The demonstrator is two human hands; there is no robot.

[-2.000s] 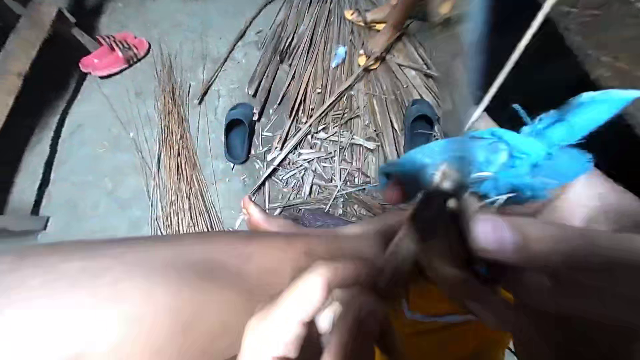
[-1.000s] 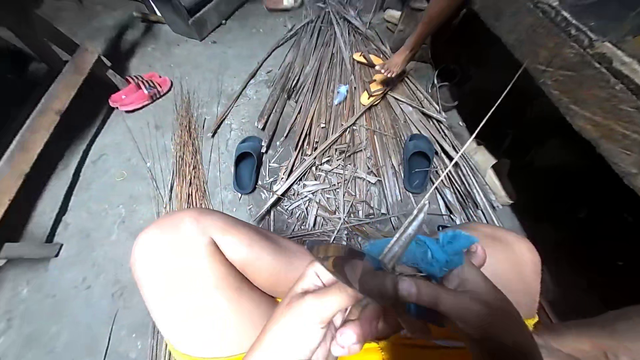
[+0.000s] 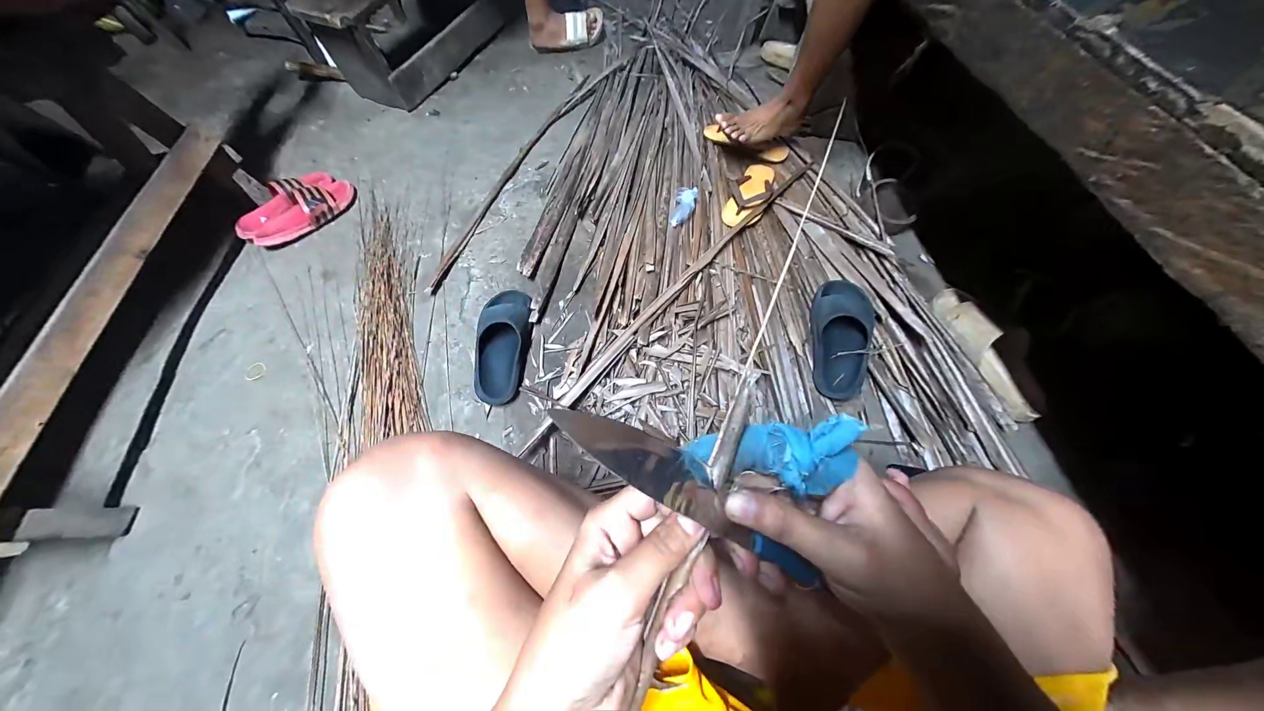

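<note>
My left hand (image 3: 627,583) grips a dry palm leaflet (image 3: 729,444) whose thin end points up and away. My right hand (image 3: 854,538) is closed on a knife (image 3: 642,459); its blade lies across the leaflet, pointing up to the left, and the thumb rests by the blade. Blue cloth (image 3: 790,452) is wrapped and knotted around a finger of the right hand, as far as I can tell. Both hands are between my bent knees. The knife's handle is mostly hidden by the fingers.
Dry palm leaflets (image 3: 632,217) and shavings cover the floor ahead. A bundle of thin leaf ribs (image 3: 387,346) lies left. Dark slides (image 3: 502,351), pink slides (image 3: 296,209) and a yellow flip-flop (image 3: 752,193) are around. Another person's foot (image 3: 765,120) is beyond; a wooden beam (image 3: 99,296) lies far left.
The knife blade, blurred or hidden by the hands before, now shows plainly across the leaflet. The forearm that crossed the view two seconds ago has drawn back. The view has shifted.
</note>
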